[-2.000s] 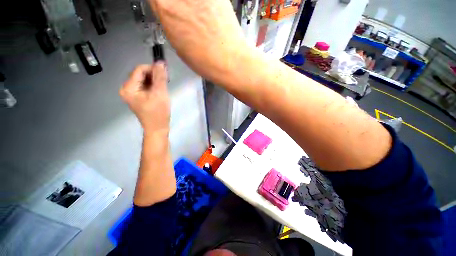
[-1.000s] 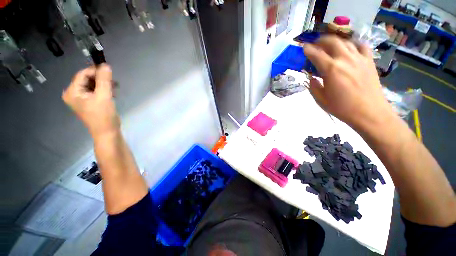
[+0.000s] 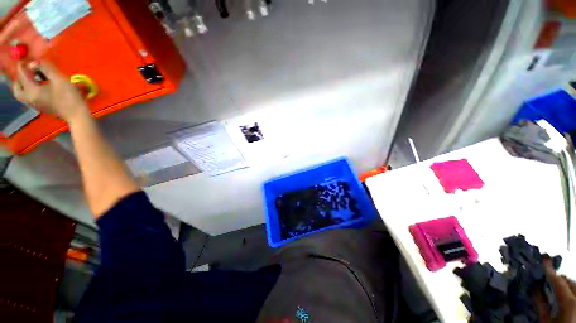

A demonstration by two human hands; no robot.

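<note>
My left hand [image 3: 50,93] is raised at the orange control box [image 3: 117,53], just below a red button [image 3: 19,51] and left of a yellow ring [image 3: 84,86]. Its fingers are bent around a small dark spot; whether they hold or press something is unclear. My right hand [image 3: 561,293] is at the right edge, partly cut off, against the pile of flat black parts [image 3: 499,284]. Its fingertips are hidden. The pink fixture [image 3: 425,245] sits left of the pile with black parts in its recess. A plain pink block [image 3: 457,175] lies behind it.
A blue bin [image 3: 271,214] with black parts stands below the grey wall. Metal clips [image 3: 194,25] hang at the top. A thin pale rod [image 3: 414,150] is at the edge of the white table [image 3: 404,189]. A grey bundle [image 3: 525,137] and another blue bin [image 3: 549,110] are far right.
The view has swung left. My left hand has left the overhead clips and is now at the orange box. My right hand has come down to the black pile.
</note>
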